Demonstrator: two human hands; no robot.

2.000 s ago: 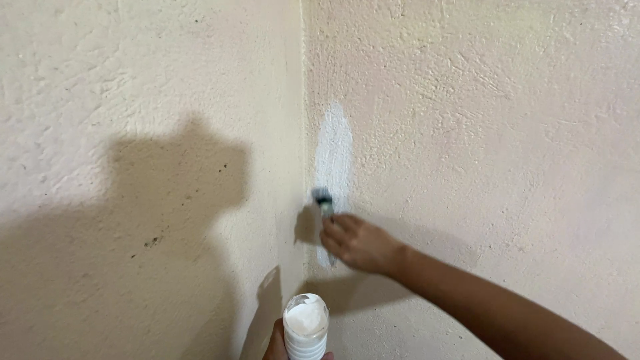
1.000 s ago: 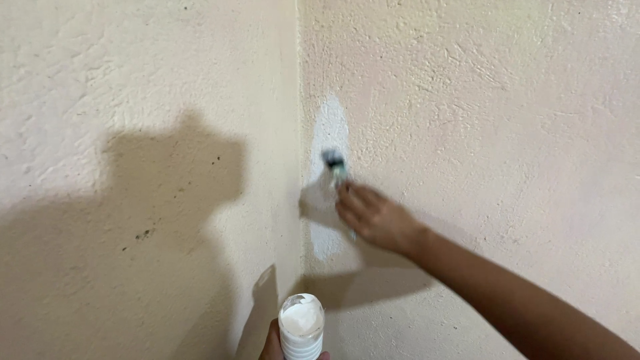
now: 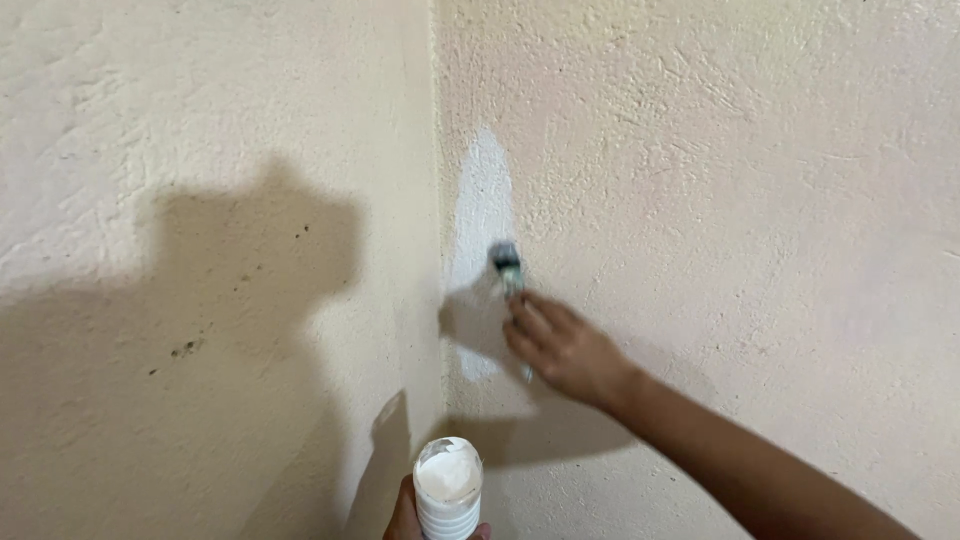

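A small paintbrush (image 3: 510, 274) is gripped by its handle in my right hand (image 3: 566, 349), its dark bristles up at the right edge of a long white paint patch (image 3: 484, 195) on the right-hand wall. The brush is slightly blurred; whether the bristles touch the wall I cannot tell. At the bottom centre my left hand (image 3: 403, 514) holds a ribbed, open-topped plastic container (image 3: 448, 487) with white paint inside. Only some fingers of that hand show at the container's sides.
Two rough plaster walls meet in a vertical corner (image 3: 435, 150) just left of the paint patch. The left wall (image 3: 90, 150) has small dark marks and a large shadow. More shadows fall near the corner and below my right hand.
My right hand and the brush rose on the white patch between the first two frames and are now a little lower again. My left hand still holds the container at the bottom.
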